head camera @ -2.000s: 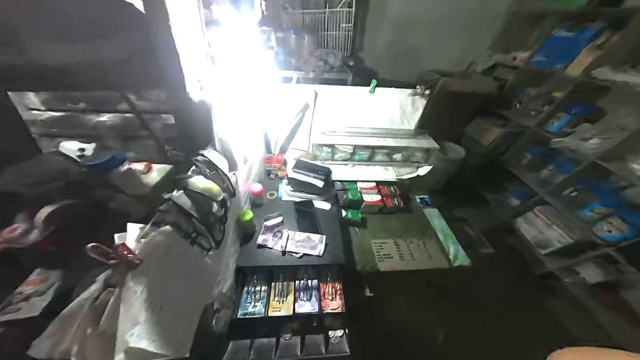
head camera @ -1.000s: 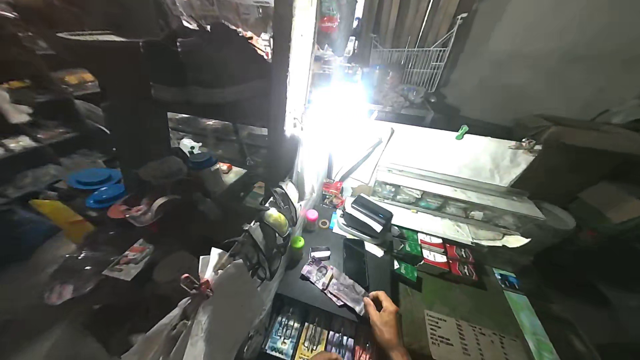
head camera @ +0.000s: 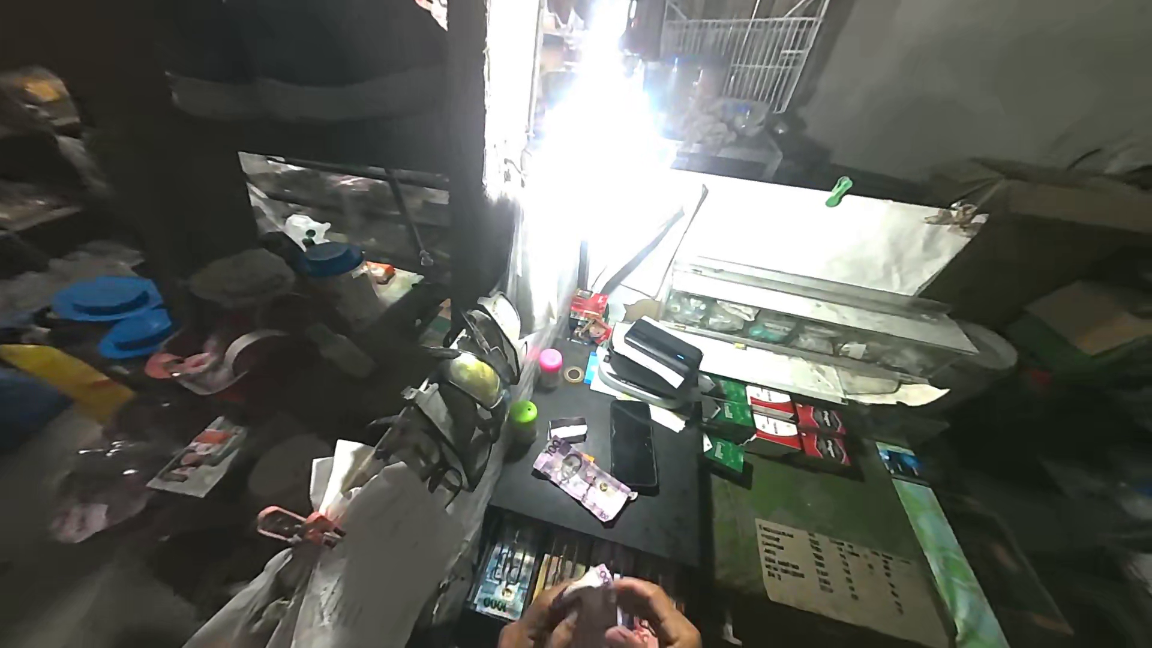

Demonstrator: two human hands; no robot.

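Note:
My left hand [head camera: 538, 621] and my right hand [head camera: 661, 621] are together at the bottom of the view, both closed around purple banknotes [head camera: 591, 607]. They hang over the open cash drawer, where blue banknotes [head camera: 504, 576] lie in the left compartment and yellowish ones [head camera: 558, 569] beside them. My hands hide much of the drawer's right part. Another purple banknote [head camera: 583, 480] lies on the black top of the cash box [head camera: 540, 504], just left of a black smartphone [head camera: 634, 445].
Red and green small boxes [head camera: 774, 423] stand right of the phone, near a paper list [head camera: 846, 576]. Behind are a black device [head camera: 661, 351] and a clear-fronted case [head camera: 810, 333]. Jars with pink [head camera: 550, 360] and green lids [head camera: 523, 412] stand left. A red clip [head camera: 301, 525] holds bags.
Both hands have come together over the drawer, now holding purple notes. A second ago my right hand was at the purple notes on the cash box. The view has shifted.

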